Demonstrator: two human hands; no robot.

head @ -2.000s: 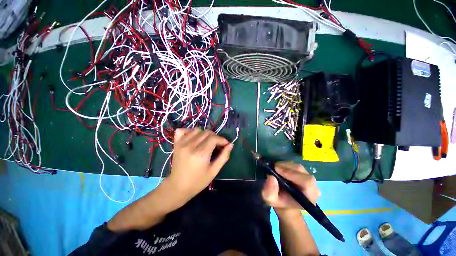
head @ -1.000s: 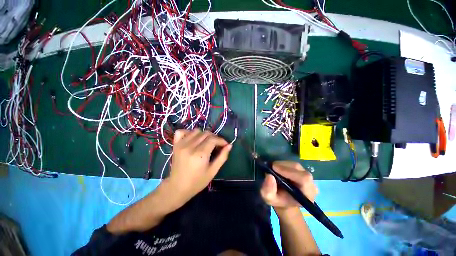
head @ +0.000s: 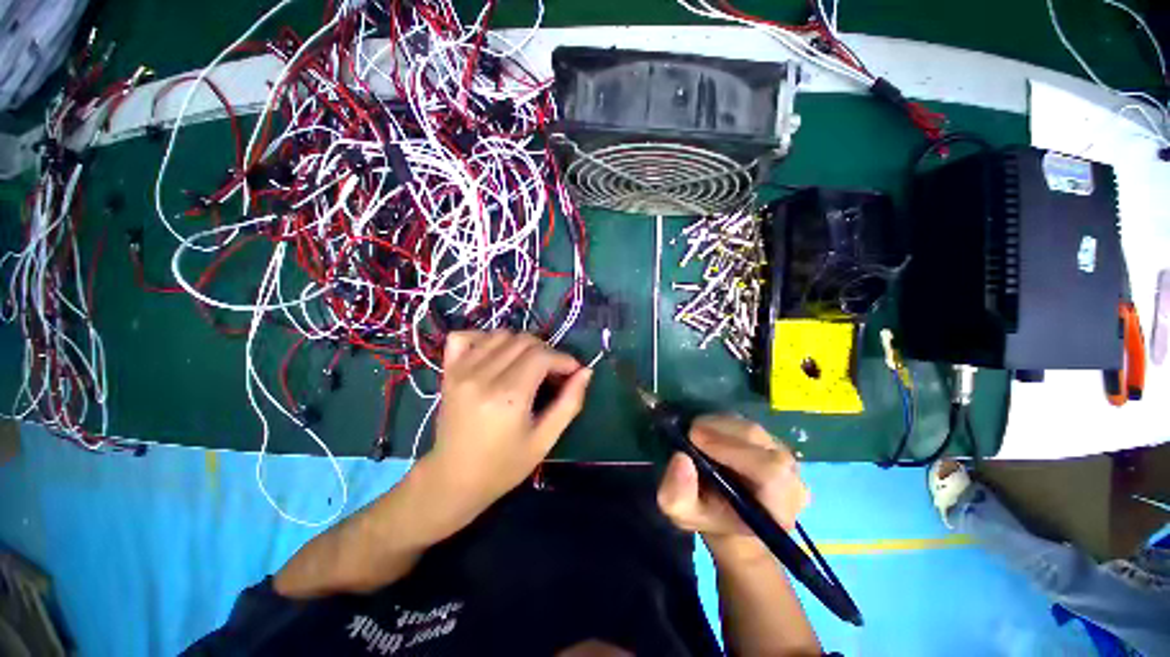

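My left hand (head: 504, 395) pinches a thin white wire lead (head: 598, 358) between thumb and fingertips at the bench's front. A small silvery connector (head: 607, 338) stands at the lead's end, just beyond my fingertips. My right hand (head: 734, 475) holds a black pen-like soldering iron (head: 751, 510). Its thin metal tip points up and left, a short way right of the connector and apart from it. A large tangled heap of red and white wires (head: 423, 193) lies behind my left hand. Whether the connector touches the wire end is too small to tell.
A pile of barrel connectors (head: 722, 285) lies beside the black iron stand (head: 834, 250) with its yellow sponge (head: 813, 366). A fan (head: 674, 122) stands behind; a black soldering station (head: 1014, 257) and orange-handled tool (head: 1130, 354) are right. A smaller wire bunch (head: 51, 295) lies far left. A person's leg (head: 1039, 546) shows lower right.
My right hand and the iron have shifted slightly left, with the iron held a little steeper. My left hand stays nearly in place. The other person's leg and foot have moved at the lower right.
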